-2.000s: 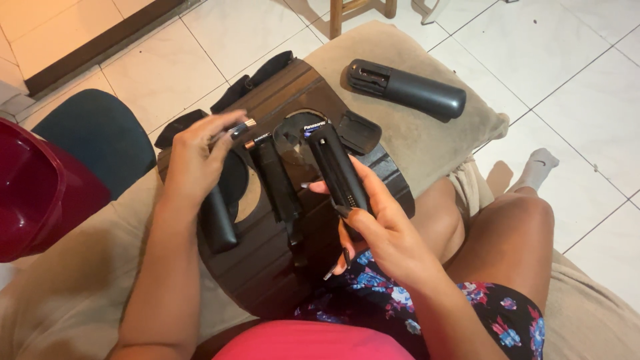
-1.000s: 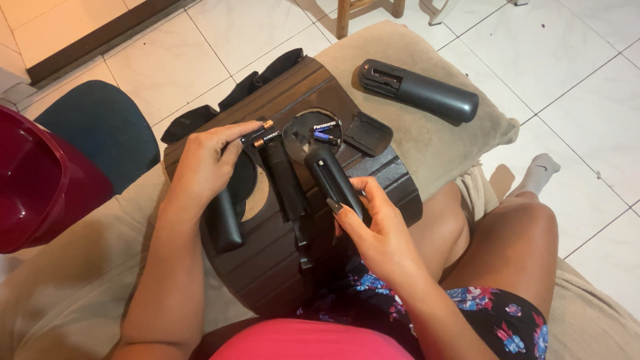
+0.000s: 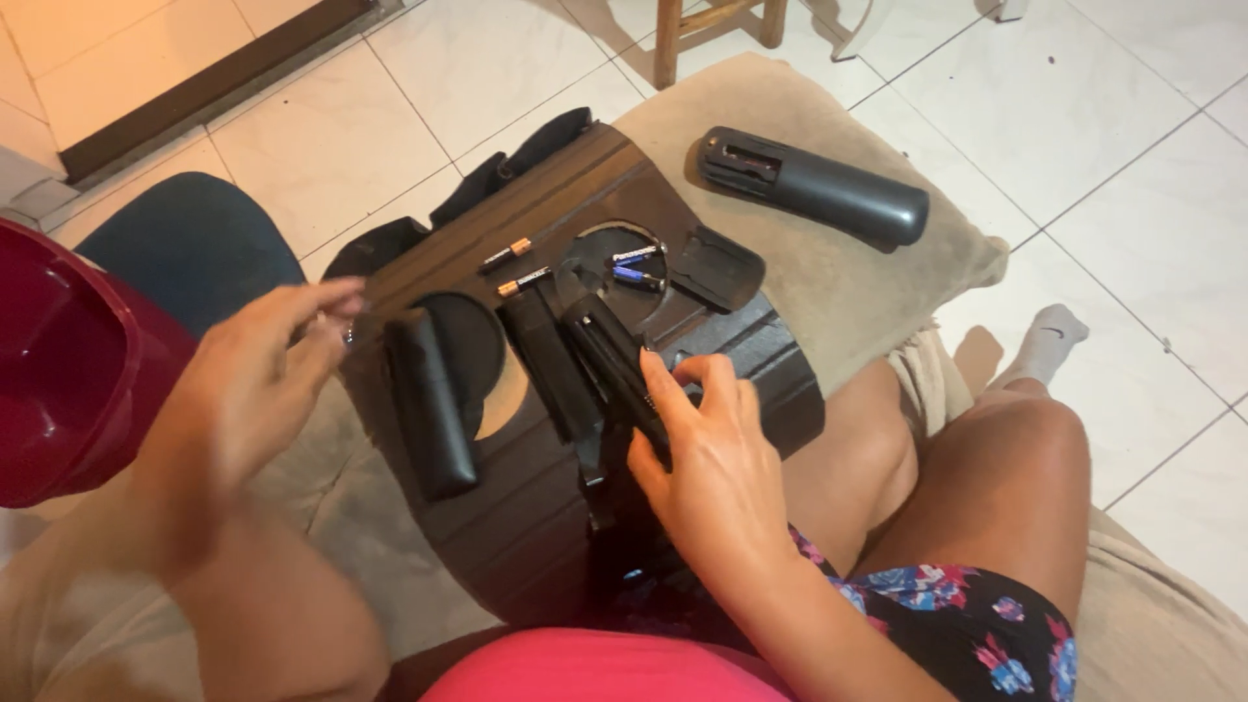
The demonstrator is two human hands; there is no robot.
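Note:
My right hand [image 3: 707,429] grips a slim black handheld device [image 3: 609,351], which lies low over the dark slatted lap tray [image 3: 507,526]. Beside it on the left is a long black part [image 3: 551,366]. My left hand [image 3: 263,370], blurred, is raised at the tray's left edge with nothing seen in it. Near it lies a black cylindrical case [image 3: 429,405] over a dark disc [image 3: 468,341]. Two Duracell batteries [image 3: 525,282] lie above the long part. Blue and white Panasonic batteries [image 3: 636,273] rest on a round dark inset, beside a black cover [image 3: 720,270].
A larger dark handheld device [image 3: 814,185] with an uncovered compartment lies on the beige cushion [image 3: 946,244]. At the left stand a dark red plastic tub [image 3: 78,361] and a dark blue seat [image 3: 195,234]. Wooden stool legs [image 3: 668,44] stand beyond on the tiled floor.
My left hand has let go of the Duracell batteries and moved left, away from them. My right hand has lowered the black device toward the tray beside the long black part.

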